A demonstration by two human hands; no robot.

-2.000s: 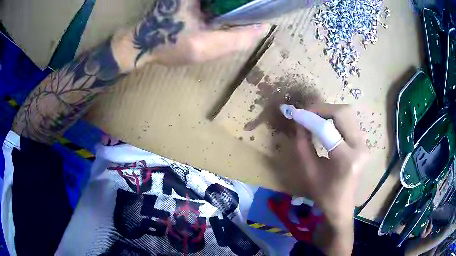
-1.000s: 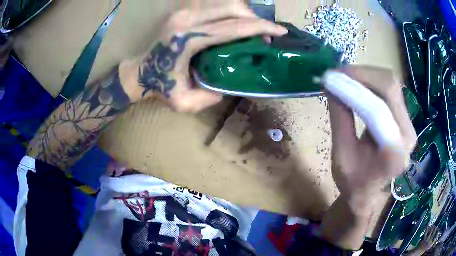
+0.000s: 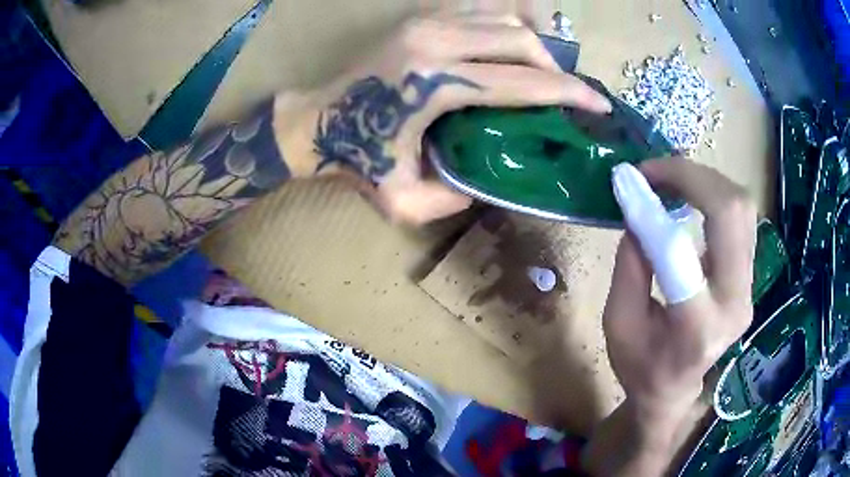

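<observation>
My left hand (image 3: 419, 112) grips a glossy green housing (image 3: 531, 163) with a silver rim, its fingers over the far edge and thumb under the near rim. My right hand (image 3: 671, 279) is at the housing's right end, a white finger cot (image 3: 660, 233) on one finger, its tip against the green surface. Whether the right fingers hold a small fitting or the rim is hidden. Below the housing, a small white cap (image 3: 542, 278) sits on the dark-stained cardboard pad (image 3: 466, 270).
A loose pile of small silver-white fittings (image 3: 673, 98) lies beyond the housing on the cardboard bench cover (image 3: 326, 279). Stacked green housings (image 3: 769, 368) with pale rims line the right edge. A narrow green strip (image 3: 200, 84) shows at upper left.
My left hand has brought the green housing in over the pad, and it has shifted right and tilted. My right hand has moved from the white cap up to the housing's right end.
</observation>
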